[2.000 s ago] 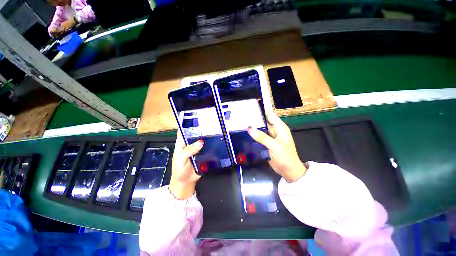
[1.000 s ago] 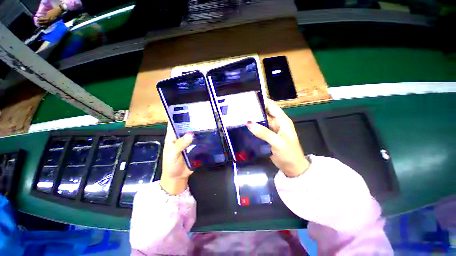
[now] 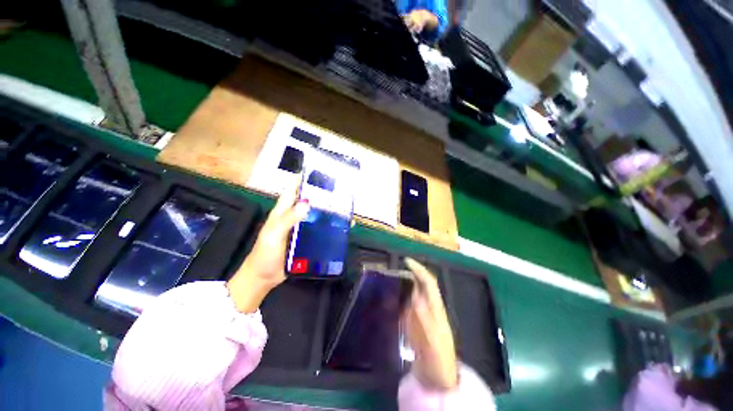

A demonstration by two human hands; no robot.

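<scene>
My left hand (image 3: 269, 245) holds a smartphone (image 3: 325, 237) upright over the reference sheet's lower edge; its lit screen shows a picture of the sheet and a red block at bottom left. My right hand (image 3: 432, 325), blurred, holds a second smartphone (image 3: 366, 321) by its right side, tilted low over the phone tray (image 3: 494, 329). Whether it touches the tray is unclear. A bright strip shows beside my right fingers. The white reference sheet (image 3: 374, 189) with dark printed rectangles lies on the brown backing board (image 3: 217, 120).
A loose black phone (image 3: 415, 201) lies on the board right of the sheet. Another tray at left holds several glossy phones (image 3: 161, 249). A grey metal post (image 3: 104, 64) stands at upper left. Other people's hands and sleeves (image 3: 422, 20) show across the line and at right.
The view has turned to the right. My right hand has lowered its phone from beside the left one to over the tray. The sheet is now largely uncovered.
</scene>
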